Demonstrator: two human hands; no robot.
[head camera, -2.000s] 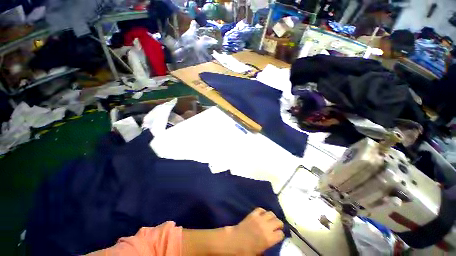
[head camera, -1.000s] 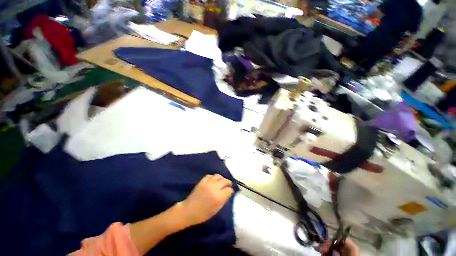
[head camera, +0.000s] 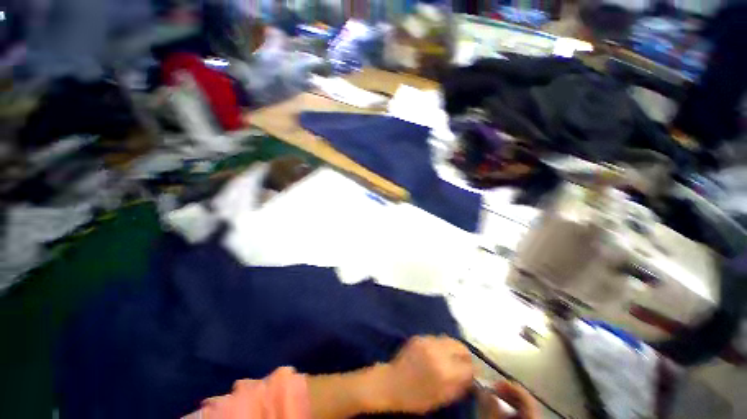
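The navy garment spreads over the near left of the white table and down its left side. My left hand is closed on the garment near its right edge, with the forearm coming from the bottom. My right hand is at the bottom edge, partly cut off and blurred, close beside my left. A small dark and shiny thing shows in its fingers, apparently a small hand tool. A black cord runs beside both hands.
The cream sewing machine head stands at the right, with a long dark strip below its left end. A loose navy panel and a tan board lie beyond. A dark garment pile is behind the machine. Green floor shows at left.
The view has swung left and blurred. My right hand has come from near the scissors to beside my left hand. My left hand remains on the garment's right edge.
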